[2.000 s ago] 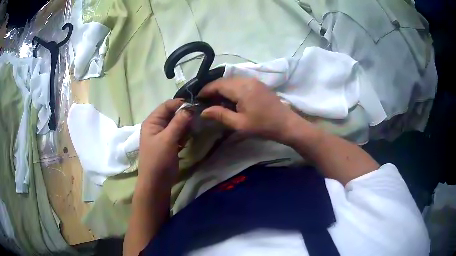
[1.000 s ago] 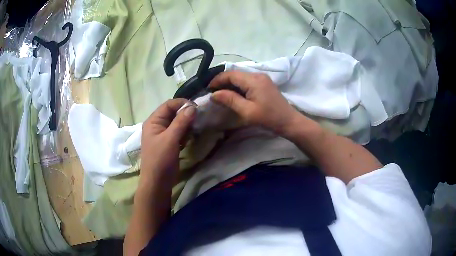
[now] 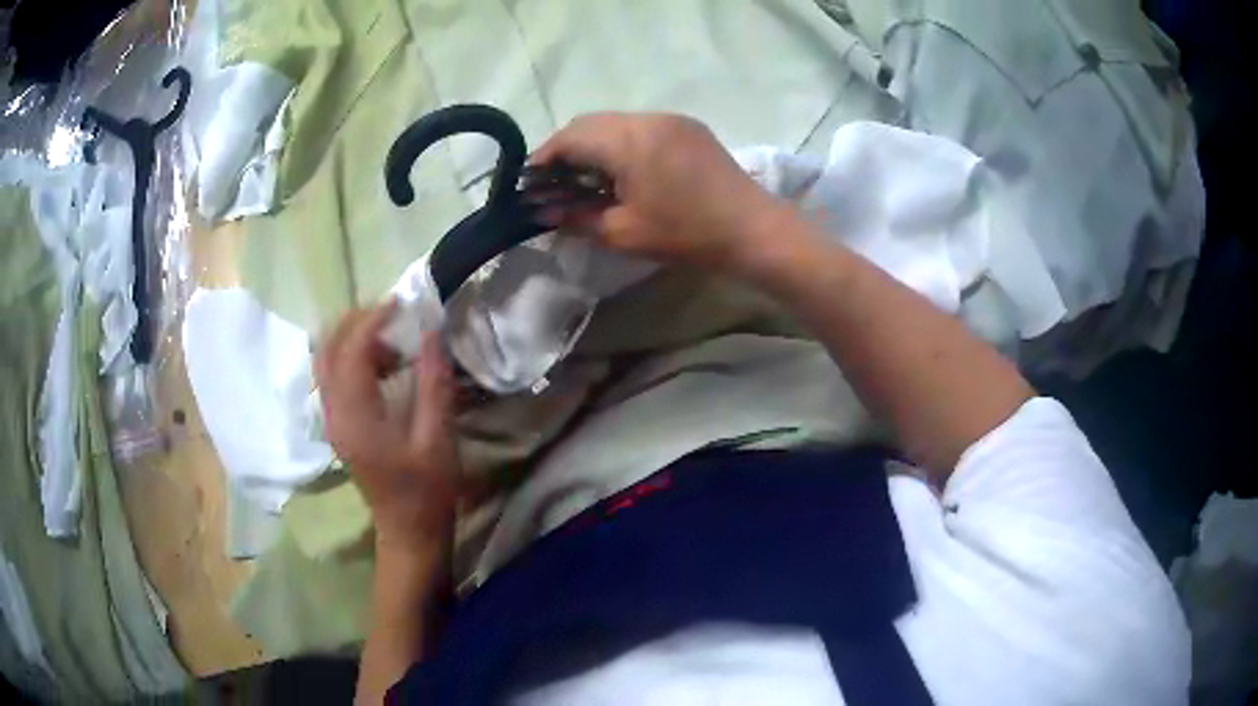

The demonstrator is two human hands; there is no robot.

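Observation:
A black clothes hanger sits in the neckline of a light green dress, its hook pointing away from me. My right hand is on the hanger's right side below the hook, with dark metal, apparently thread snips, showing at its fingers. My left hand is blurred and holds the white cloth at the left of the neckline. A small white tab shows at the neckline's near edge. White sleeves spread to both sides.
A pile of pale green dresses covers the far side and right. At left, a spare black hanger lies on clear plastic, beside more green and white cloth. The wooden table shows between them.
My right hand has moved up and slightly left onto the hanger. The hanger has shifted left and tilted, and the neckline has opened into view. My left hand has moved left and down.

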